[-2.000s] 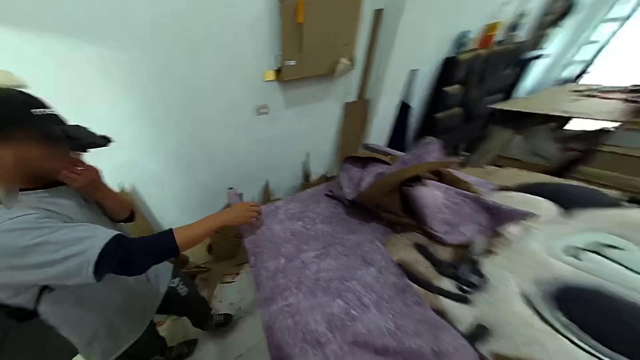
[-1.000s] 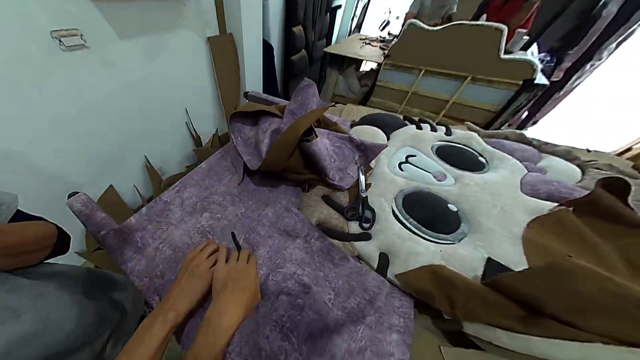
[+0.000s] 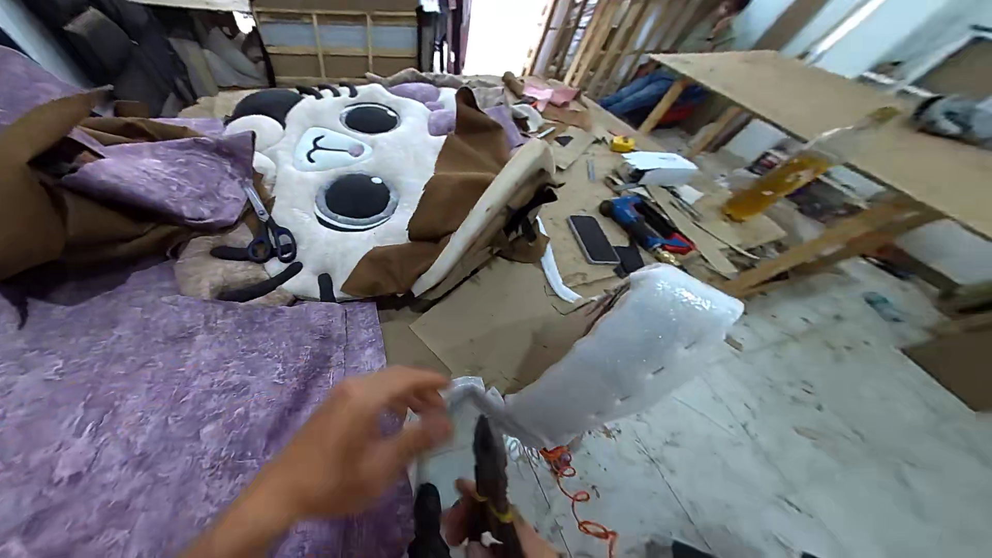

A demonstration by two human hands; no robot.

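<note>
Blurred, my left hand (image 3: 360,446) is over the right edge of the purple fabric (image 3: 178,403), fingers apart and nothing seen in it. Low in the view, my right hand (image 3: 519,536) is closed around a dark, pointed hand tool (image 3: 490,465) with yellow bands; its exact kind is unclear. A black rounded handle (image 3: 428,515) shows just left of that hand. Beyond the fabric, scissors (image 3: 271,242) lie near a plush animal-face panel (image 3: 310,186). Brown-backed purple fabric (image 3: 170,178) is bunched at the left.
A roll of translucent wrapping (image 3: 620,372) juts over the floor at the work table's edge. A phone (image 3: 594,239), a blue and red tool (image 3: 639,221) and a yellow tape measure (image 3: 622,144) lie on the table. An orange coiled hose (image 3: 577,504) is below; another wooden table (image 3: 821,116) stands right.
The view has swung right. My hands, together on the purple fabric one second ago, are now apart near its edge, and my right hand now holds a dark tool.
</note>
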